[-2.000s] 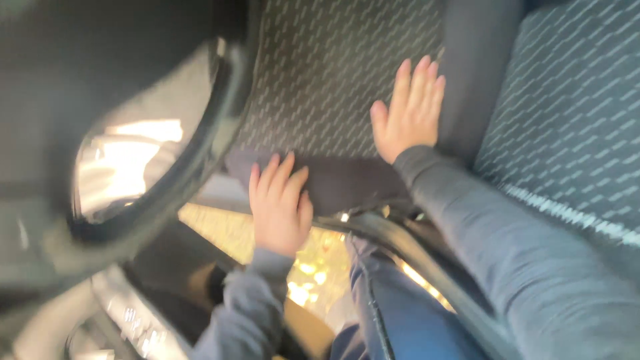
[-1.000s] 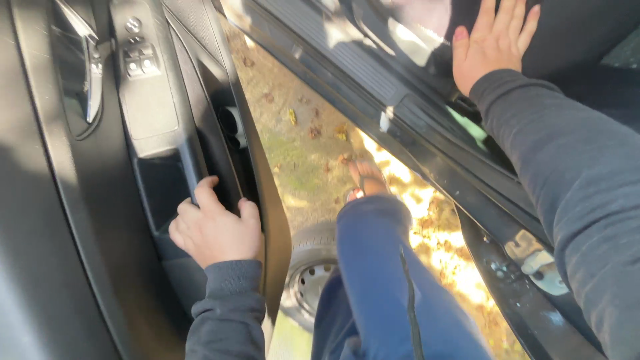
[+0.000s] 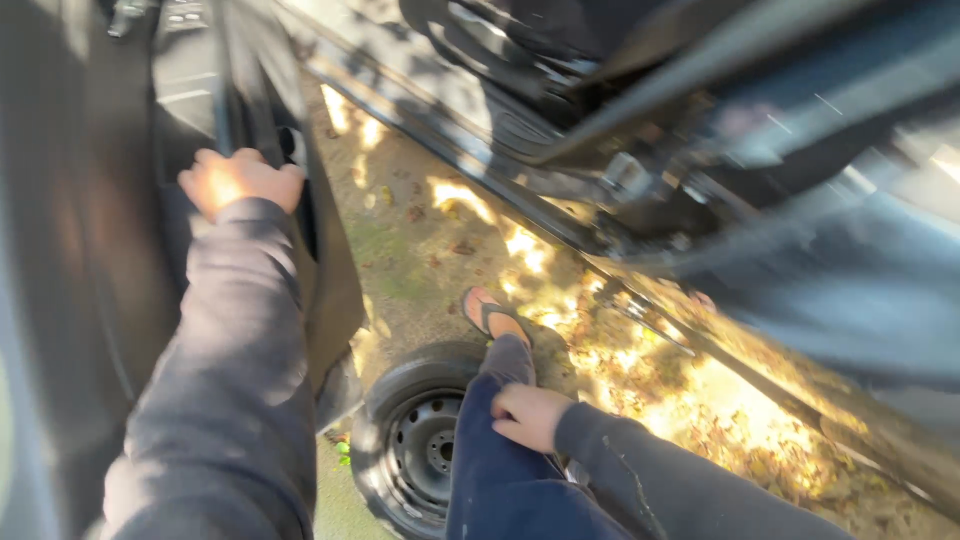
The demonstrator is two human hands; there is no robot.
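Note:
My left hand (image 3: 244, 180) grips the pull handle on the inner panel of an open car door (image 3: 330, 270) at the left. Above that hand, the door's armrest (image 3: 182, 82) carries window switches, blurred by motion. My right hand (image 3: 531, 416) rests by my thigh, over the blue trousers (image 3: 495, 465); its fingers are curled and nothing shows in them. A foot in a flip-flop (image 3: 491, 311) stands on the ground between door and car body.
A wheel with a steel rim (image 3: 424, 450) lies flat on the ground beside my leg. The car's door sill (image 3: 450, 161) runs diagonally from upper left to lower right. Dry leaves (image 3: 712, 412) cover sunlit ground at the right.
My right hand has left the car's interior and come down beside my leg. My left hand, on the seat edge two seconds ago, is on the door handle. The view has shifted outward.

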